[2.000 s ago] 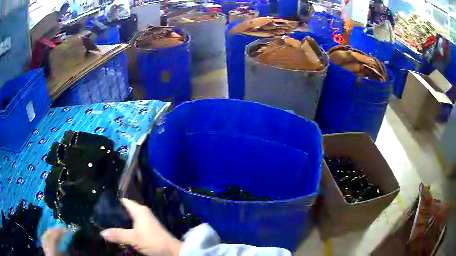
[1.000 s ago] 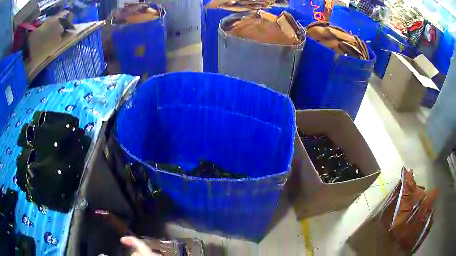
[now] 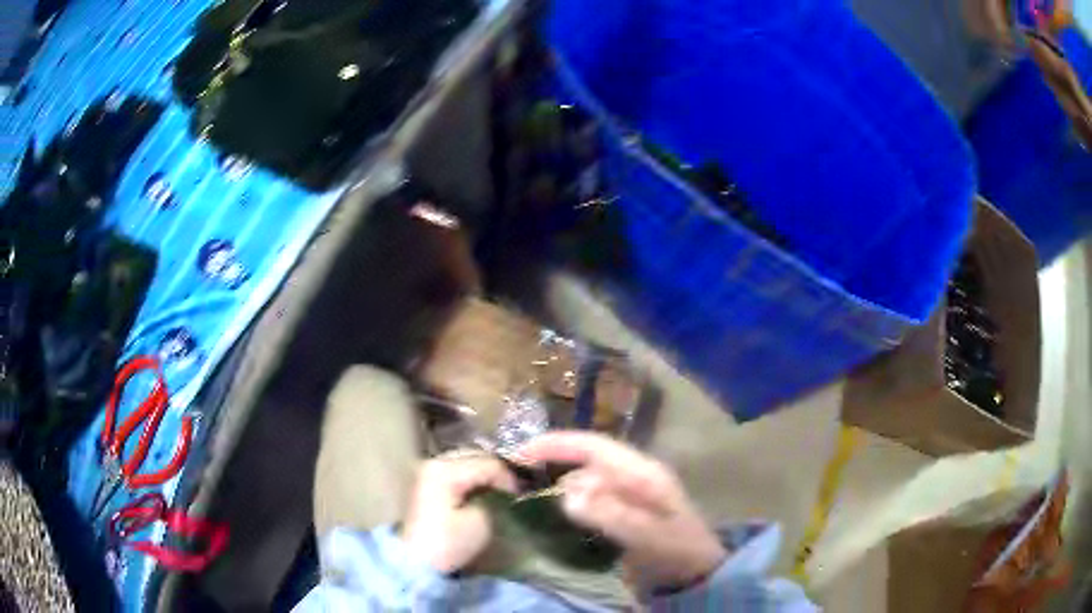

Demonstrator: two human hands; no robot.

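Note:
A dark green pouch (image 3: 551, 527) is held between my two hands at my lap, low in the middle of the view. My left hand (image 3: 455, 509) grips its left edge. My right hand (image 3: 635, 503) holds its upper right part, with fingers at the top edge. A thin gold line shows at its top. The hands are slightly blurred. A stack of dark green pouches (image 3: 311, 84) lies on the blue printed cloth at the upper left, and a loose dark heap (image 3: 72, 263) lies at the far left.
Red-handled scissors (image 3: 146, 419), smaller red handles (image 3: 138, 517) and a red strip (image 3: 198, 541) lie on the table's edge at left. A tall blue bin (image 3: 766, 216) stands ahead. A cardboard box (image 3: 1018, 311) with dark pieces is at right. A brown box (image 3: 479, 347) is beyond my hands.
The view has tilted down and turned left. Both hands now show at the lap with a pouch between them; one second ago only part of a hand showed at the bottom edge.

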